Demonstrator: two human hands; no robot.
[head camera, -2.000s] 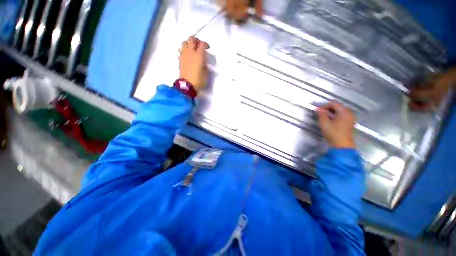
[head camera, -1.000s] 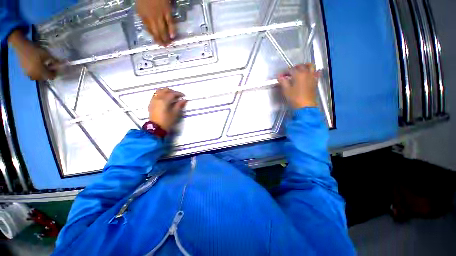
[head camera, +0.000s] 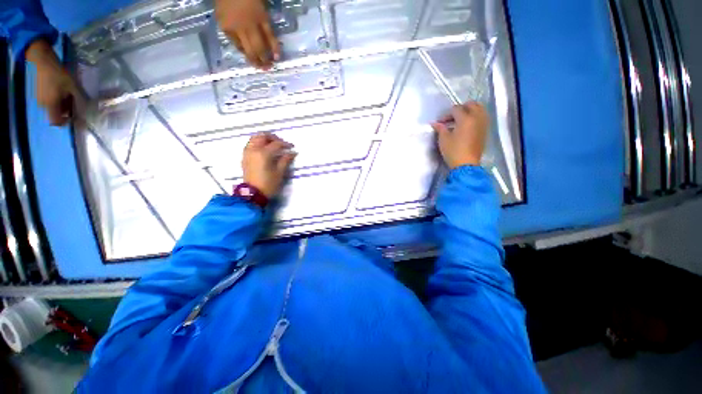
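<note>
The silver back panel (head camera: 323, 192) lies in front of me with strong glare. My left hand (head camera: 266, 163), with a red wrist band, is low over its middle with fingers pinched together. My right hand (head camera: 463, 135) is at the panel's right part, thumb and fingers together. A thin pale LED light bar (head camera: 404, 134) runs between my hands, faint in the glare; its ends at my fingertips are hard to see. Another LED light bar (head camera: 354, 53) lies across the far half of the panel.
Another person's hands (head camera: 250, 32) are at the far bar and the panel's left edge. The blue pad (head camera: 569, 123) is under the panel, with conveyor rollers (head camera: 635, 108) at both sides. A white roll (head camera: 25, 323) and red wires (head camera: 71, 325) are on the green bench at lower left.
Since the first frame the view has turned and my hands have come to one bar. Since one second ago both hands have moved little, and the other person's left-side hand has lifted slightly off the bar.
</note>
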